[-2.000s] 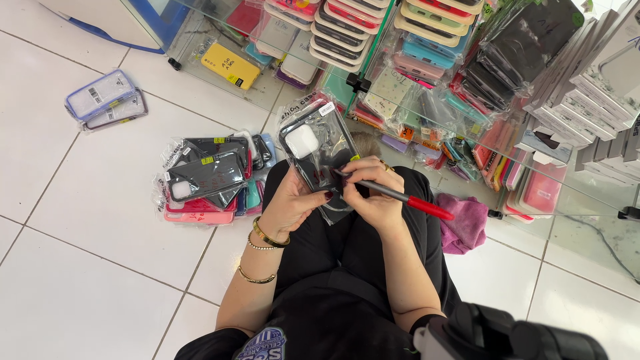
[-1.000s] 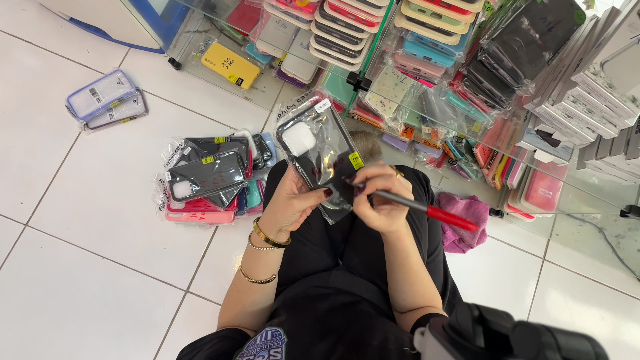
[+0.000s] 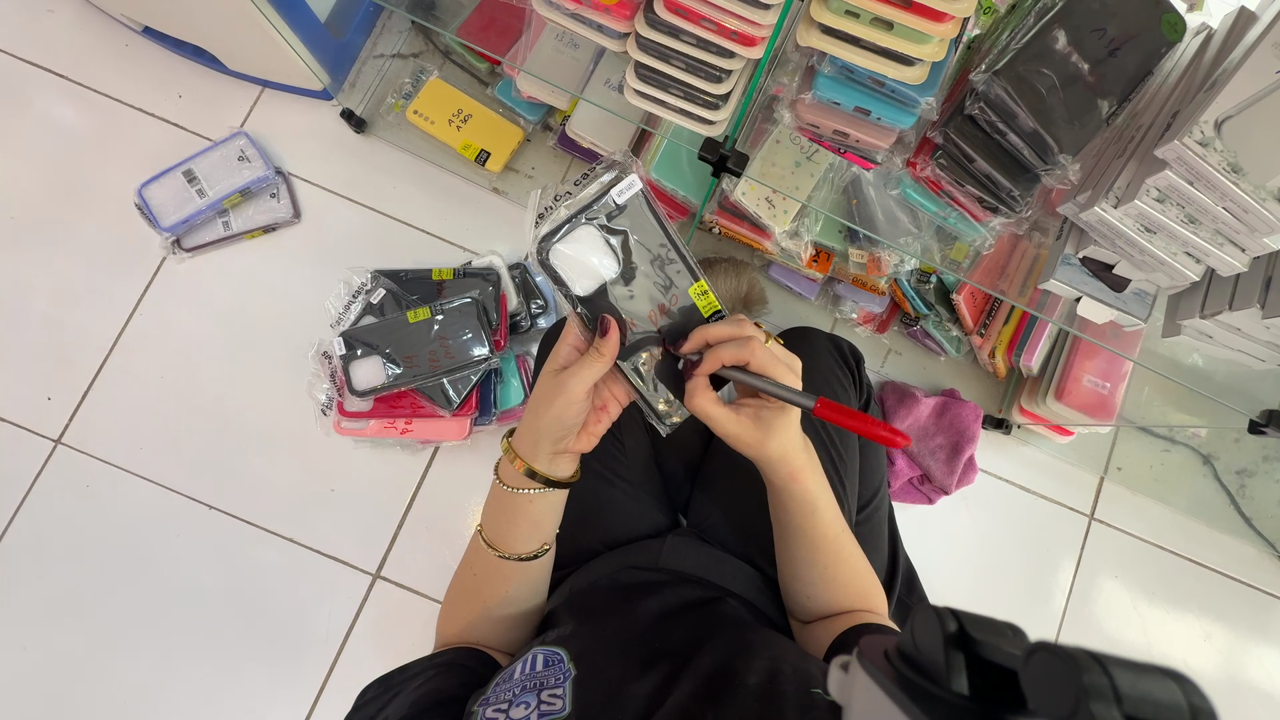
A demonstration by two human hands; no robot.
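Above my lap, my left hand (image 3: 585,385) grips the lower left edge of a clear phone case with a black rim (image 3: 640,290), sealed in a plastic sleeve. The case is tilted, with a yellow sticker on its right side and red handwriting on its middle. My right hand (image 3: 745,385) holds a grey marker with a red end (image 3: 850,418). The marker's writing end points at the sleeve and is hidden behind my fingers, so contact cannot be told. Left of my hands, a pile of bagged phone cases (image 3: 415,350) lies on the tiled floor.
Two bagged cases (image 3: 205,185) lie at the far left. Glass shelves (image 3: 860,215) ahead hold stacked cases, with a black shelf connector (image 3: 722,157) near my hands. White boxes (image 3: 1180,190) stand at the right. A pink cloth (image 3: 930,440) lies beside my knee.
My right hand with the marker has moved a little down the case since two seconds ago. Red marks now show on the sleeve. My left hand still holds the case.
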